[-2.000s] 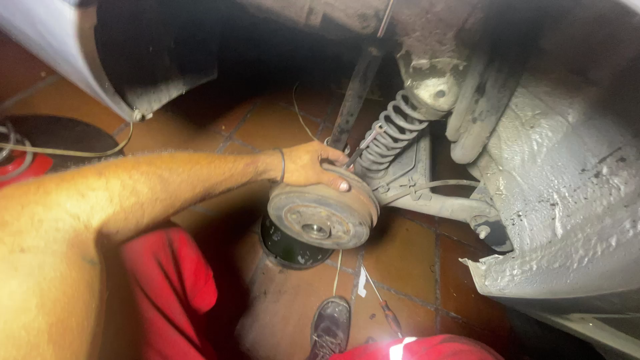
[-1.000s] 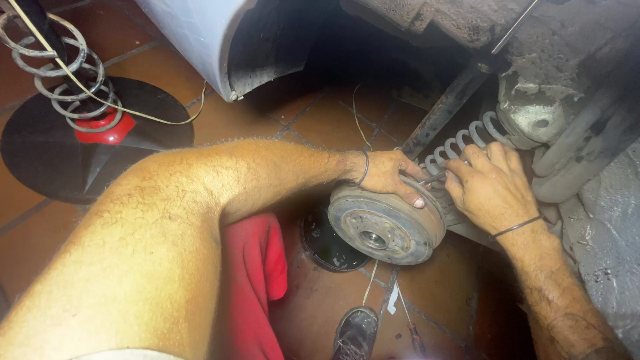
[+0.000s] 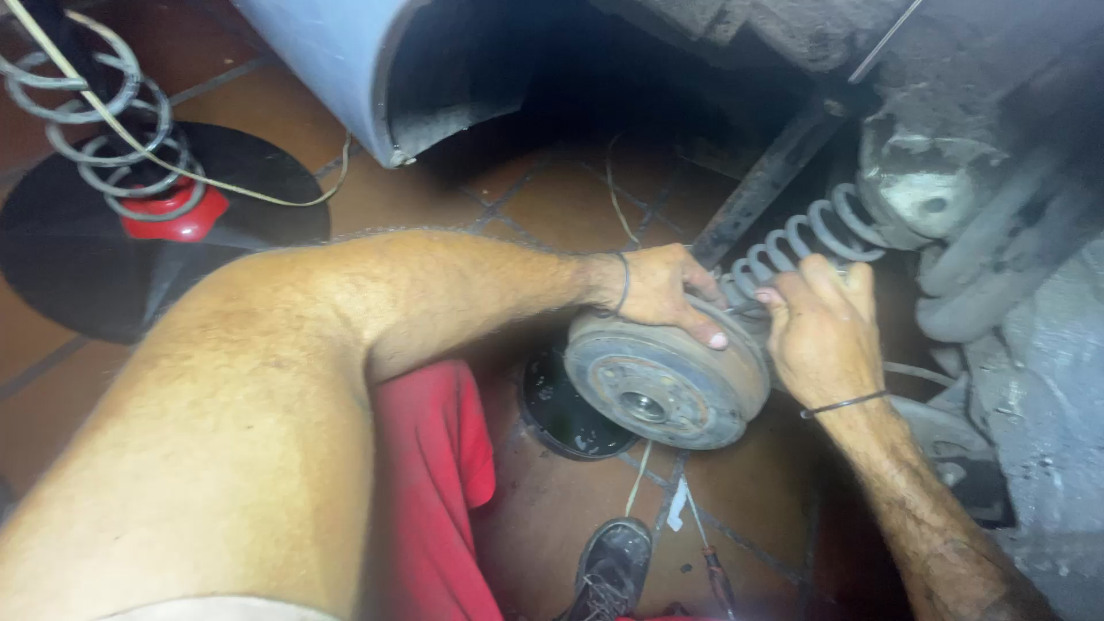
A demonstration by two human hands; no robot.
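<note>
A rusty brake drum (image 3: 668, 379) with a centre hub hangs in the car's wheel well. My left hand (image 3: 668, 289) lies over the drum's upper rim, thumb on its outer edge, fingertips behind it. Just right of the drum, my right hand (image 3: 824, 332) has its fingers curled near the lower end of a grey coil spring (image 3: 798, 237); whether it holds something behind the drum cannot be made out. A shock absorber (image 3: 768, 185) slants up behind the spring. The gap between the hands shows a thin metal part, too small to name.
Below the drum sits a dark round pan (image 3: 573, 423). A screwdriver (image 3: 718, 573) lies on the tiled floor beside my shoe (image 3: 614, 556). At left, a loose coil spring (image 3: 129, 112) stands around a post on a black round base (image 3: 250, 233). The body panel edge (image 3: 379, 103) hangs above.
My right hand, out of view two seconds ago, has come in beside the drum and spring. My left hand stays on the drum rim. The view has shifted left.
</note>
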